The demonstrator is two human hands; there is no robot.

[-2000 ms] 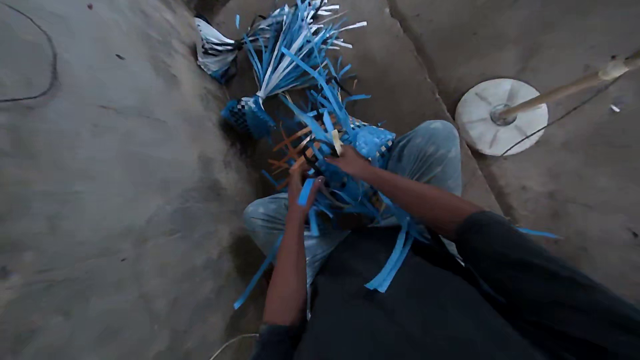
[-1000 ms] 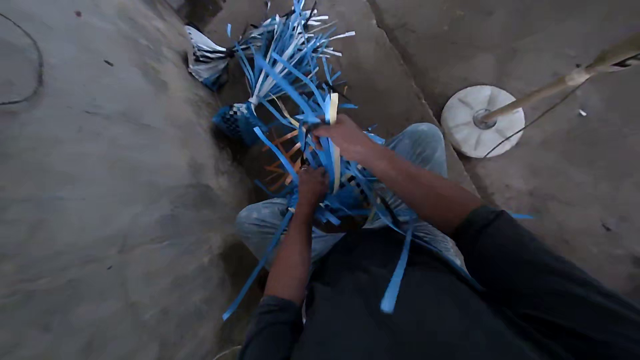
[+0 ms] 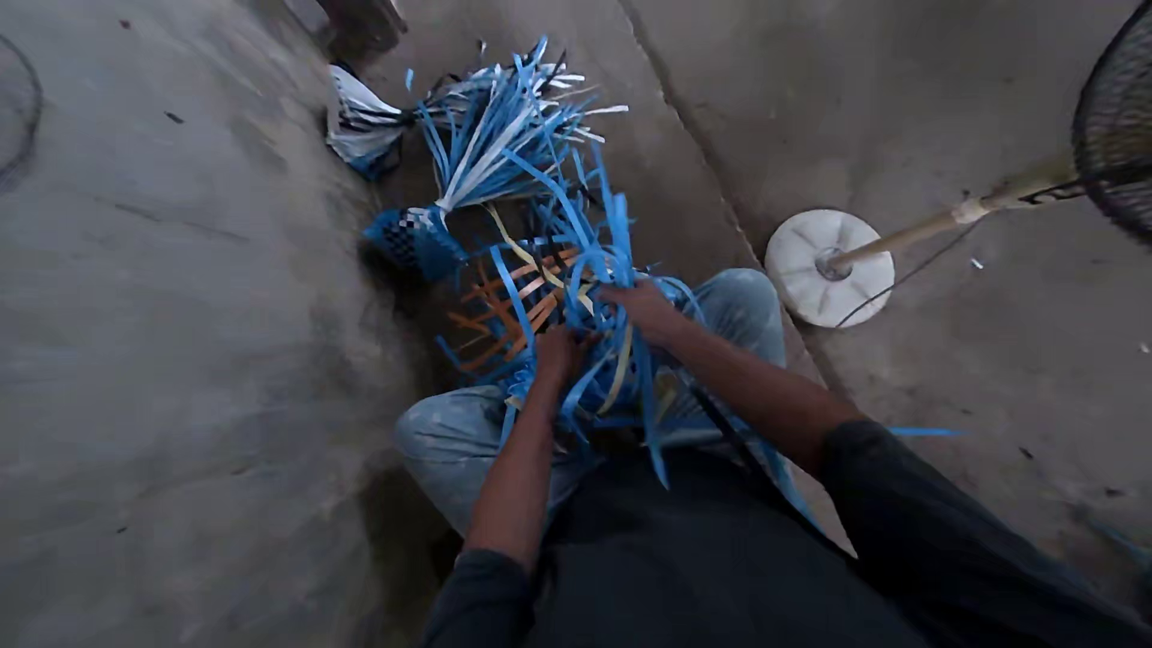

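Note:
A tangle of blue, orange, cream and black plastic strips, partly woven, lies across my lap; its orange strips [image 3: 508,310] spread toward the wall side. My left hand [image 3: 560,353] is closed on the weaving at its near edge, the fingertips hidden among strips. Up and to the right, my right hand [image 3: 641,310] grips blue strips [image 3: 621,234], which stand up and hang down past the fingers. Beyond the work lies a tied bundle of blue and white strips [image 3: 504,135], with a blue and black checkered woven piece [image 3: 414,241] at its gathered end.
A white and black woven piece [image 3: 360,117] rests by the wall [image 3: 198,360] on the left. To the right, a fan stand's white round base [image 3: 830,268] carries a pole up to a dark fan cage [image 3: 1116,126]. A blue strip [image 3: 927,432] lies on the floor.
The cream strip that stood upright by my right hand a second ago now lies lower among the blue ones. Blue strips now loop over my right hand.

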